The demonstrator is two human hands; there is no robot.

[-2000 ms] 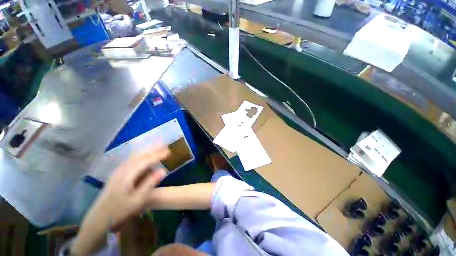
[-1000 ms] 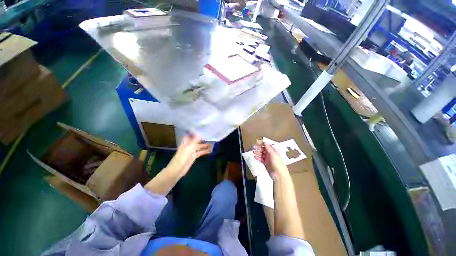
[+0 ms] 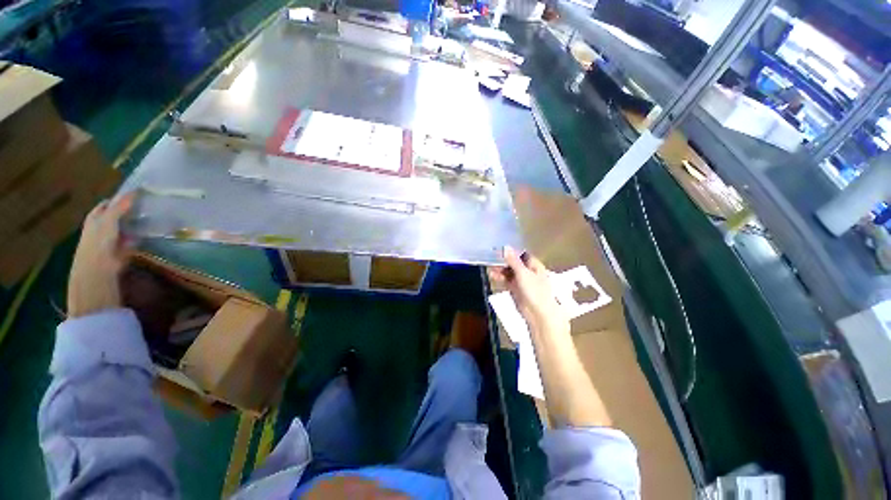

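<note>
The large silver metal plate (image 3: 322,217) lies in front of me. My left hand (image 3: 101,246) grips its near left corner. My right hand (image 3: 526,278) is at its near right corner, fingers on the edge. A red-topped sealing fixture (image 3: 284,133) stands on the plate with a white card (image 3: 347,142) on top. Thin metal locating bars (image 3: 210,132) lie beside it. White cards, one a blister card with a part-shaped cut-out (image 3: 569,283), lie on the brown cardboard sheet (image 3: 615,376), partly under my right hand and forearm.
An open carton (image 3: 239,342) stands on the green floor below the plate. Closed cartons (image 3: 44,186) are at far left. A metal post with white wrapping (image 3: 625,174) rises right of the plate. A blue-framed cabinet (image 3: 361,271) is under the plate. Another fixture (image 3: 373,34) sits at the plate's far side.
The metal plate has turned, so its straight edge now faces me and the fixture sits more centrally. My left hand moved left onto the corner; my right hand moved from the cards to the plate's edge.
</note>
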